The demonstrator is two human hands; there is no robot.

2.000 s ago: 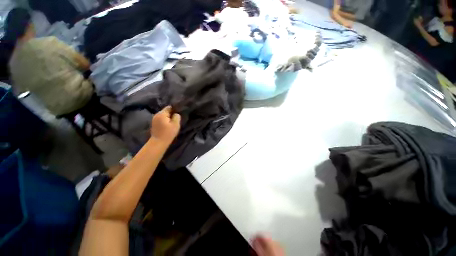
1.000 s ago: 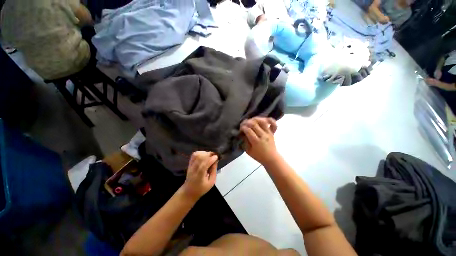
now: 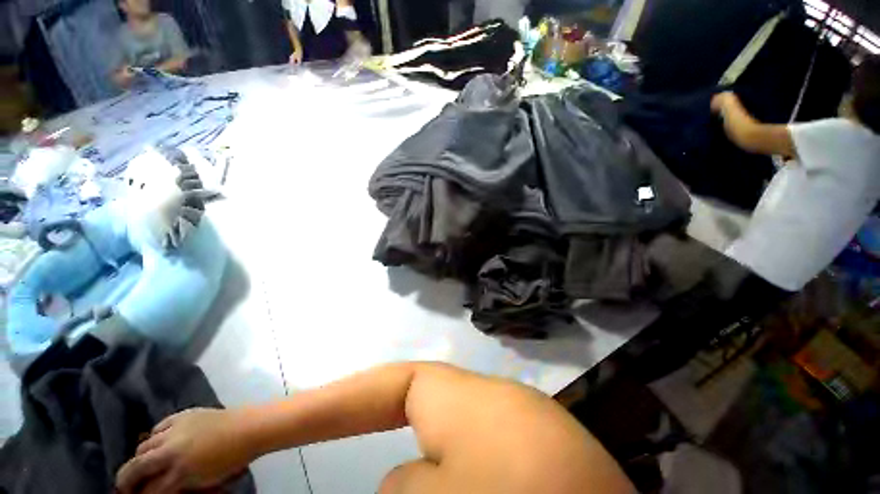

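Observation:
A dark grey-brown garment (image 3: 106, 400) lies bunched at the lower left of the table, cut off by the picture's edge. My right hand (image 3: 188, 449) rests on it with curled fingers at its cloth; whether it grips a fold is hard to tell. My left hand is not in view. A stack of dark grey garments (image 3: 463, 145) lies on the white table, with shiny lining on top and a small white label at its right side.
A light-blue neck pillow (image 3: 183, 280) stands beside the bunched garment. Pale blue garments (image 3: 164, 125) lie at the far left. A person in a white top (image 3: 811, 203) stands at the right by dark navy cloth (image 3: 675, 135). Other people are behind the table's far edge.
The view has swung to the right, bringing the garment stack to the middle. My left hand has gone out of view. The bunched garment now shows at the lower left.

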